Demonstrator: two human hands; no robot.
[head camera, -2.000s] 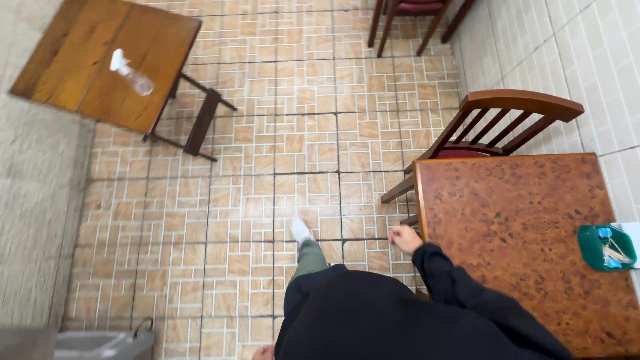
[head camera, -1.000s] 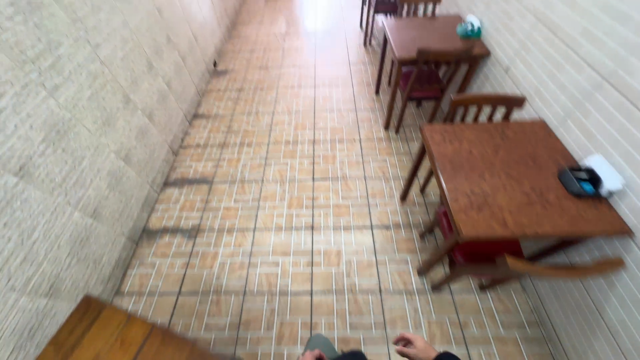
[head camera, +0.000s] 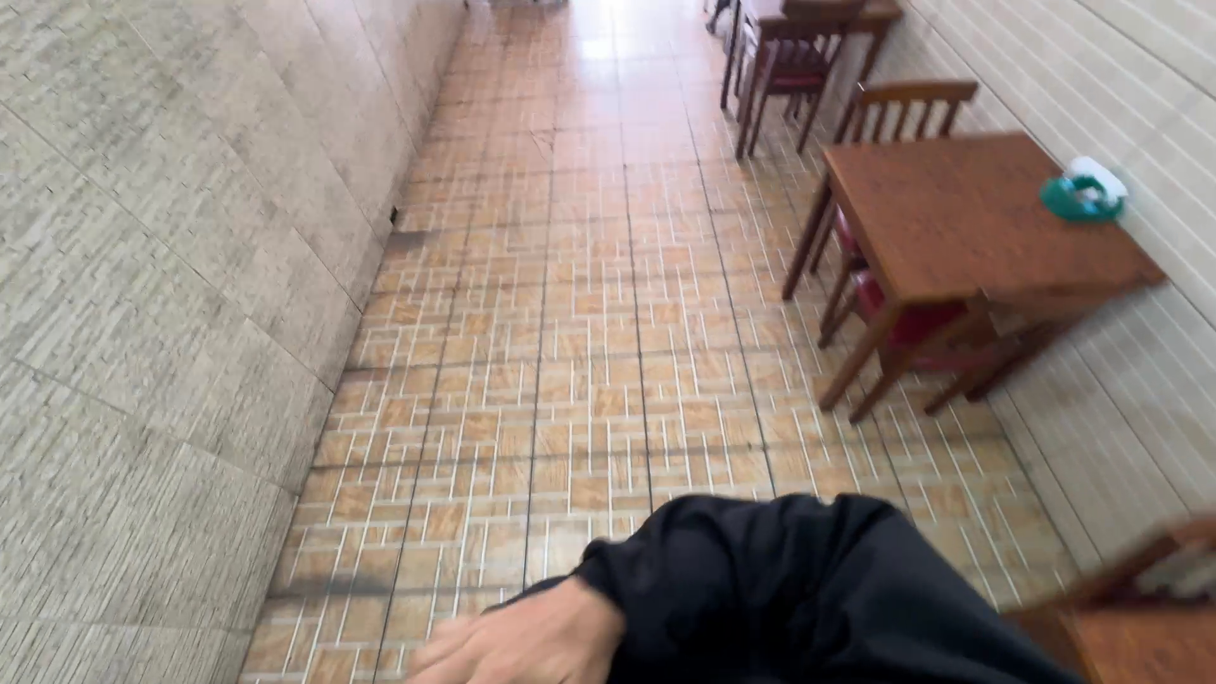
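My right hand (head camera: 522, 641), blurred, reaches across the front of my body at the bottom of the head view, its back turned up. The black sleeve (head camera: 722, 589) of that arm runs in from the lower right. The hand's fingertips are cut off or blurred by the frame's lower edge, so whether it holds anything does not show. My left hand is out of view. Beneath the hand lies the tan patterned tile floor (head camera: 589, 399).
At right stands a brown wooden table (head camera: 959, 214) with a green container (head camera: 1083, 198) and wooden chairs with red seats (head camera: 912, 313). Another table (head camera: 874, 11) is farther off. A textured stone-like wall (head camera: 171, 285) runs along the left; a corner of wooden furniture (head camera: 1149, 646) is at lower right.
The view has moved forward along the aisle. My right hand has swung leftward across my body. The table with the spray bottle, seen at first on the left, is out of view.
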